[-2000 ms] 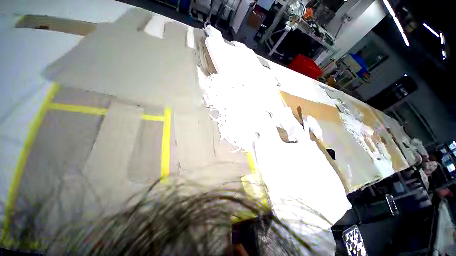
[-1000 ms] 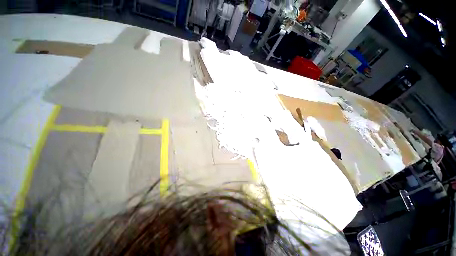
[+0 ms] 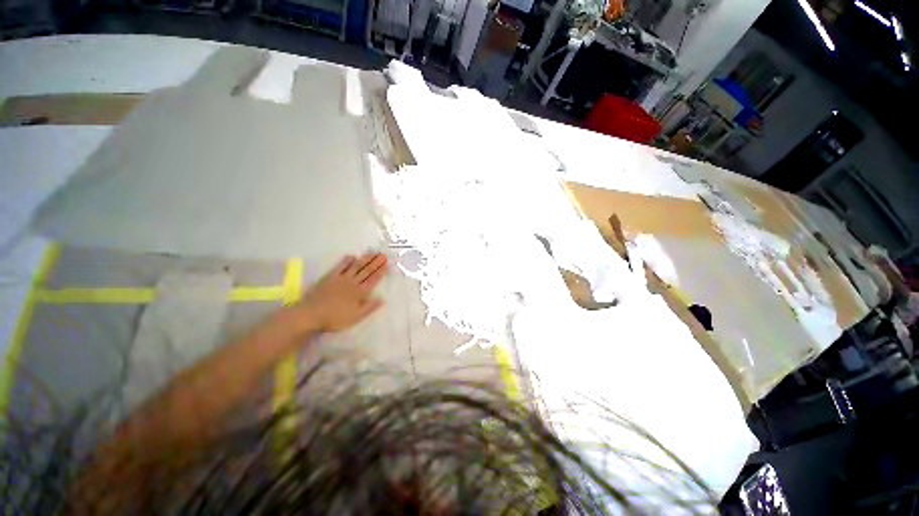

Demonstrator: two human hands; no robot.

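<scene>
My bare left hand reaches in from the lower left. It lies palm down and looks flat on the grey-beige template board, its fingertips just left of the tangled white strip pile. Its fingers are slightly spread and no held thing shows. Yellow tape frames the near board, and the forearm crosses the tape's right-hand line. A pale strap-shaped piece lies inside the frame. My right hand is not in view; dark hair blurs and covers the bottom middle.
Smooth white stacked panels lie right of the strip pile. Brown paper and more white pieces lie farther along the table. A tan strip is at the far left. A red bin and shelving stand beyond the table.
My left hand and forearm have come into view over the board. The camera view has shifted, so the board's far part sits farther left.
</scene>
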